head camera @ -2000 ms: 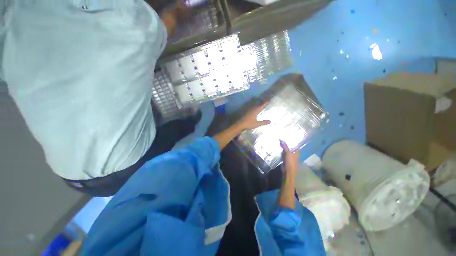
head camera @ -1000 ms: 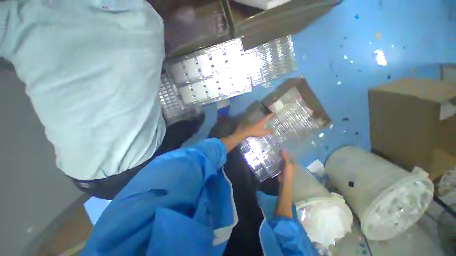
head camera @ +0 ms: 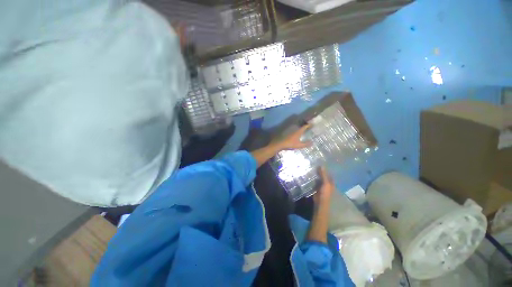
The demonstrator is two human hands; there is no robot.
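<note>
A clear plastic blister tray (head camera: 334, 137) with glinting cells is held tilted in front of me, over a small cardboard carton (head camera: 357, 115) on the floor. My left hand (head camera: 294, 140) grips its upper left edge, with fingers on top. My right hand (head camera: 324, 182) grips its lower right edge. The tray hides most of the small carton. Glare hides part of the tray's surface, so I cannot tell if it is one tray or several.
A person in a pale shirt (head camera: 84, 106) bends close at the left. Shiny trays (head camera: 247, 81) lie beyond my hands, beside large cartons (head camera: 337, 22). Two round bins (head camera: 412, 216) lie at the lower right, with a brown carton (head camera: 457, 148) behind. Scraps dot the blue floor.
The tray was flatter over the small carton at first, then shifted and uncovered part of it. Both hands keep hold. The person at the left has leaned closer, covering more of the left side.
</note>
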